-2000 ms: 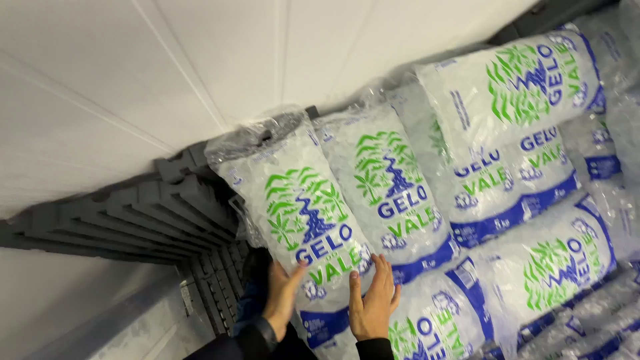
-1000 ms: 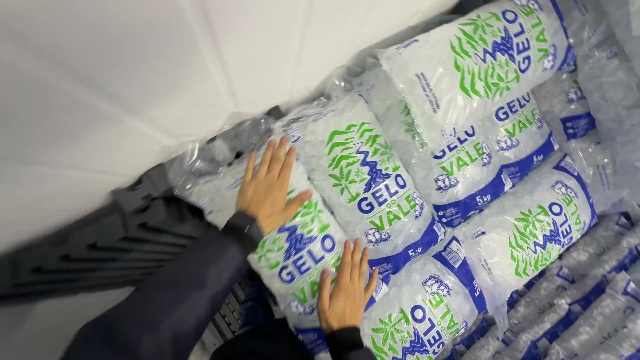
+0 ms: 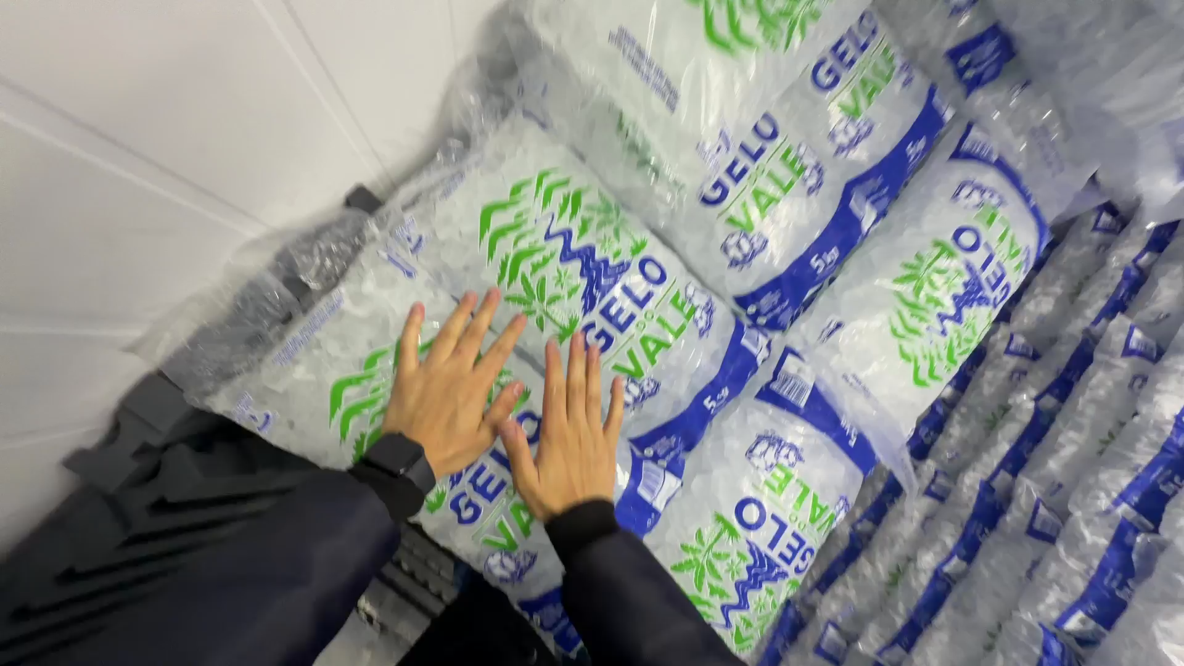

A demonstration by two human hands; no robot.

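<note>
My left hand [image 3: 453, 384] lies flat, fingers spread, on a clear plastic bag of ice [image 3: 314, 370] with green and blue print. My right hand [image 3: 573, 421] rests palm down just right of it, near that bag's border with a second ice bag [image 3: 555, 213]; its thumb is close to my left thumb. Neither hand grips anything. Both palms hide part of the nearest bag's print. A dark watch is on my left wrist. Below and right of my right hand lies another ice bag [image 3: 768, 499], turned a different way.
More ice bags lie at the upper right, with one bag [image 3: 934, 268] at an angle beside them. Stacked bags [image 3: 1017, 481] form rows down the right. A white panelled wall [image 3: 185, 166] runs along the upper left. Dark plastic pallets [image 3: 176, 536] stand at the lower left, partly behind my sleeve.
Two seconds ago both hands were at the nearest bag's lower part. My left hand moved up onto its upper part, then back down beside my right hand. The view has moved closer to the bags.
</note>
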